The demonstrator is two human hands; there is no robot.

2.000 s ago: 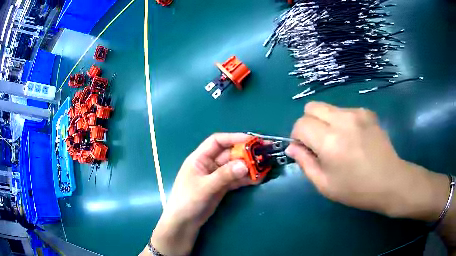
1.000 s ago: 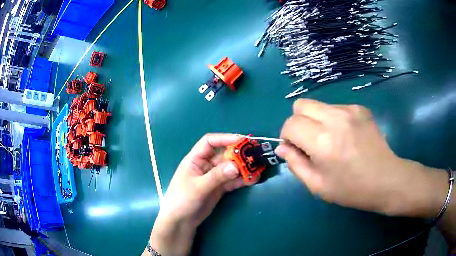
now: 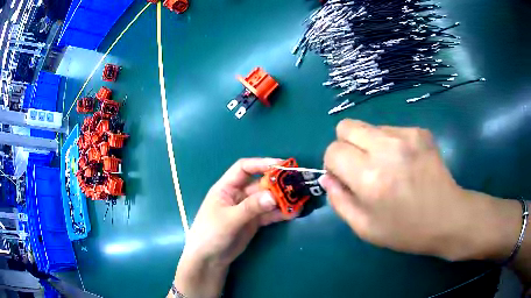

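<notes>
My left hand [image 3: 236, 204] holds an orange connector housing [image 3: 283, 201] by its sides, thumb on the near side. Its black insert and flat silver terminals [image 3: 315, 187] point right, toward my right hand. My right hand [image 3: 378, 180] pinches a thin wire [image 3: 300, 169] with a pale, bright length that runs left across the top part of the housing's flange. The wire's far tip lies near my left fingertips; whether it is inside the housing cannot be told. The rest of the wire is hidden by my right fingers.
An unwired connector [image 3: 259, 87] lies beyond my hands with two lugs showing. A wire pile [image 3: 384, 46] is at the upper right. Wired connectors [image 3: 102, 145] are heaped at left beside a light-blue parts tray [image 3: 73, 192] and blue storage bins [image 3: 46, 215]. Another orange connector [image 3: 176, 5] shows at the top edge.
The housing has turned so its flange faces more toward me. My right hand has shifted slightly left, and the wire now crosses the flange lower than before.
</notes>
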